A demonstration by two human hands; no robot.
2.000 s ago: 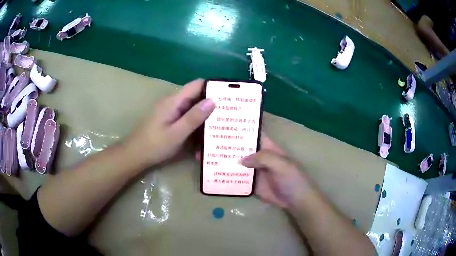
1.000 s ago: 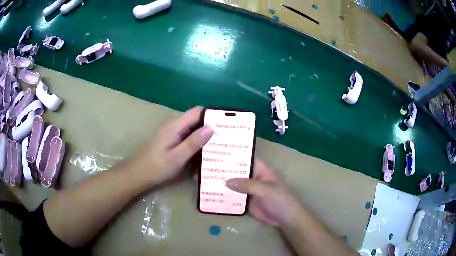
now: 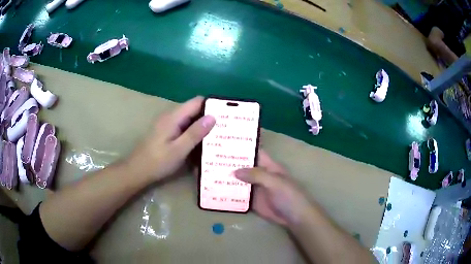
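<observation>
A smartphone (image 3: 229,154) with a black edge and a bright pink-white screen of text lies between my two hands, above the brown bench. My left hand (image 3: 178,136) grips its left edge, with the thumb over the upper left of the screen. My right hand (image 3: 273,193) is at its lower right side, with the thumb on the lower part of the screen. The fingers behind the phone are hidden.
Pink-white housing shells (image 3: 44,154) are heaped at the left of the bench. Beyond runs a green conveyor belt (image 3: 170,77) with a pink frame (image 3: 312,110) and other parts. A white sheet (image 3: 408,206) lies at the right. A person's arm (image 3: 441,46) shows at the upper right.
Frames and shells on the belt have shifted rightward. The text on the screen has changed. Both hands still hold the phone; the view has shifted a little.
</observation>
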